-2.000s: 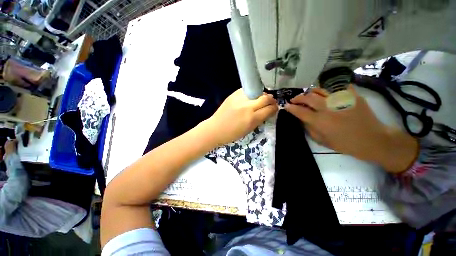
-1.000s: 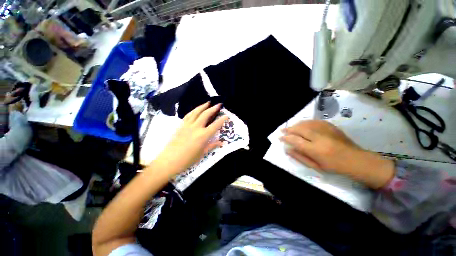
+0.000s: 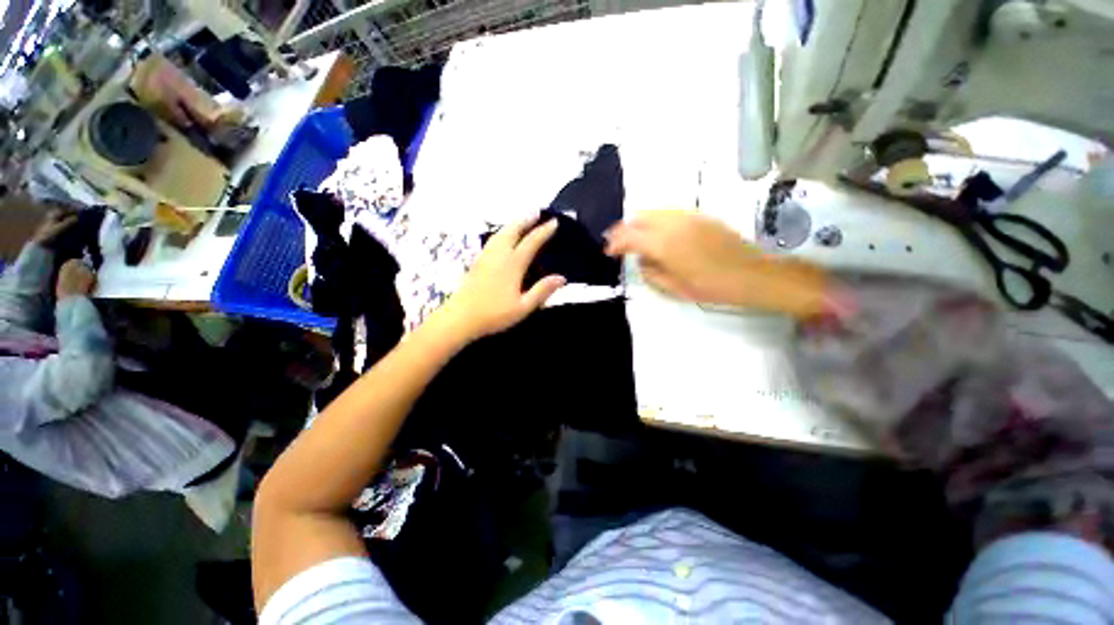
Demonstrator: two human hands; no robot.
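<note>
Black fabric [image 3: 550, 360] lies on the table left of the machine and hangs over the front edge, with a pale strip across it. Patterned black-and-white fabric [image 3: 436, 259] lies to its left, running to the basket. My left hand [image 3: 495, 283] lies on the fabric with its fingers spread; whether it pinches cloth I cannot tell. My right hand [image 3: 687, 254] has its fingertips at the black fabric's right edge and seems to pinch it. The sewing machine head [image 3: 843, 92] stands at the upper right, with no cloth under the needle area.
A blue basket [image 3: 251, 263] at left holds fabric and a yellowish ring. Black shears [image 3: 1020, 259] lie right of the needle plate [image 3: 792, 225]. A wire rack stands behind the table [image 3: 684, 61]. Another person's arm [image 3: 76, 324] is at a table on the left.
The cloth has gone from under the machine to the left and has been turned and partly folded. My right hand has moved left and up to the black fabric's edge.
</note>
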